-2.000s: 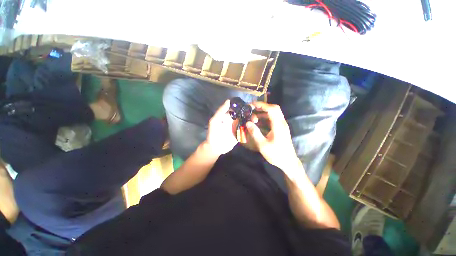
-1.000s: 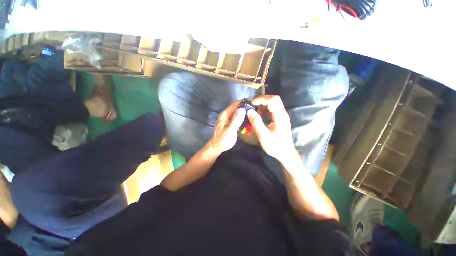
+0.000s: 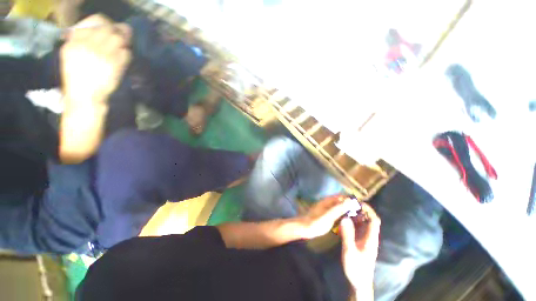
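A small dark bundle (image 3: 354, 213) with a shiny, pale glint is held between the fingertips of both my hands, over my lap below the table edge. A bit of yellow or orange shows at its lower left. My left hand (image 3: 329, 217) comes in from the left and grips it. My right hand (image 3: 361, 238) comes up from below and pinches it from the right. The picture is blurred, so the bundle's exact parts cannot be told.
A white table (image 3: 405, 117) fills the upper right, with a black-and-red lead bundle (image 3: 464, 164) and a dark bundle (image 3: 470, 88) on it. A cardboard divider tray (image 3: 317, 134) is under its edge. Another person's hand (image 3: 94, 59) and legs are at the left.
The view has swung left and tilted, so my hands now appear lower and further right. More of the tabletop and the neighbouring person shows. The bundle stays in both my hands.
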